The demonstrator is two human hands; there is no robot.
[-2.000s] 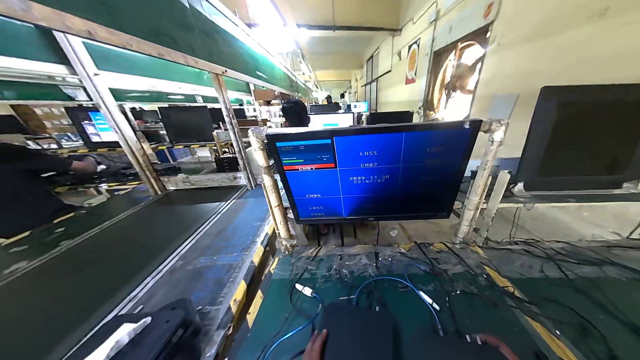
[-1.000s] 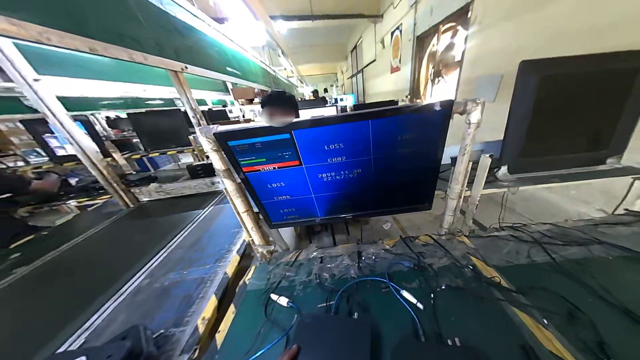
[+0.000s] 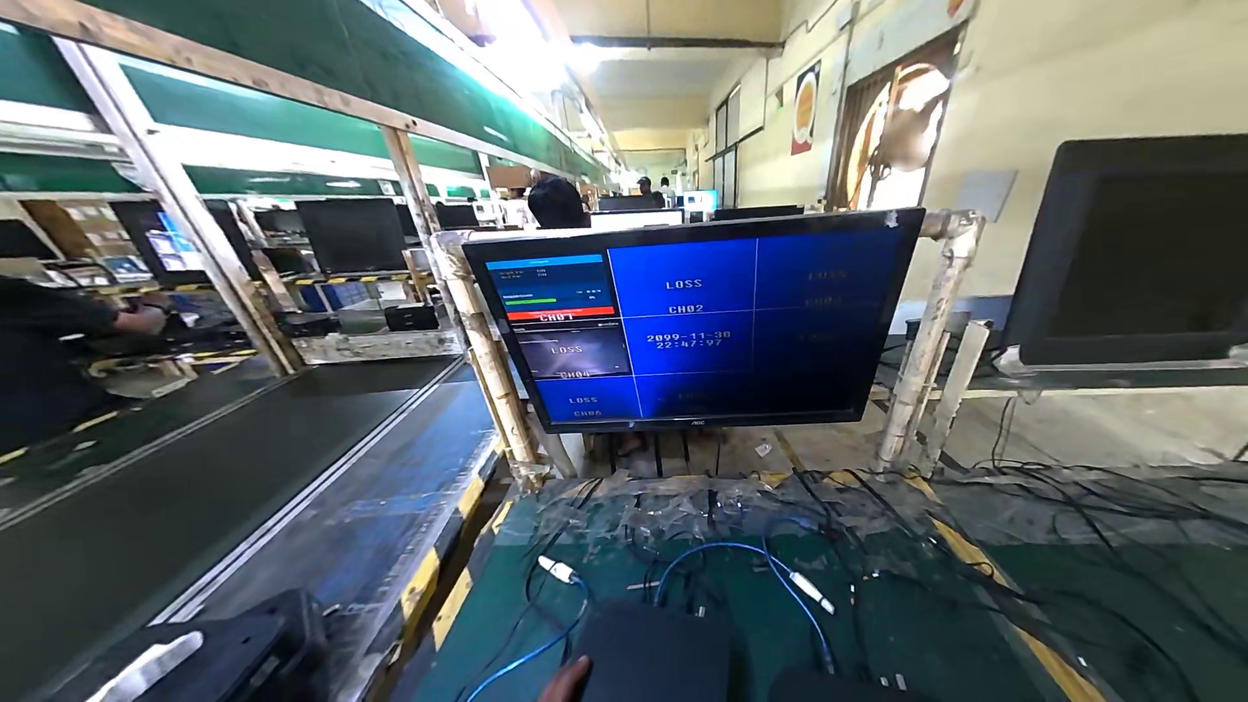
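Observation:
At the bottom edge, only the fingertips of my left hand [image 3: 566,680] show, against the left side of a flat black box [image 3: 655,651]; whether they grip it is hidden. My right hand is out of the frame. A second black device [image 3: 829,685] is cut off at the bottom, right of the first. Blue network cables with white plugs [image 3: 558,569] [image 3: 811,592] lie behind and beside the box. Beyond them, an AOC monitor [image 3: 697,327] shows a blue multi-channel grid, with a picture in one lower-left pane.
Black cables [image 3: 1053,487] tangle along the rear and right of the green bench mat [image 3: 487,624]. A dark conveyor belt [image 3: 195,468] runs at the left, with black devices [image 3: 224,653] near its front. Pipe posts [image 3: 921,341] flank the monitor. Other people work in the background.
A grey picture now fills a left pane of the monitor that read LOSS before. My right hand, visible at the bottom two seconds ago, has left the view.

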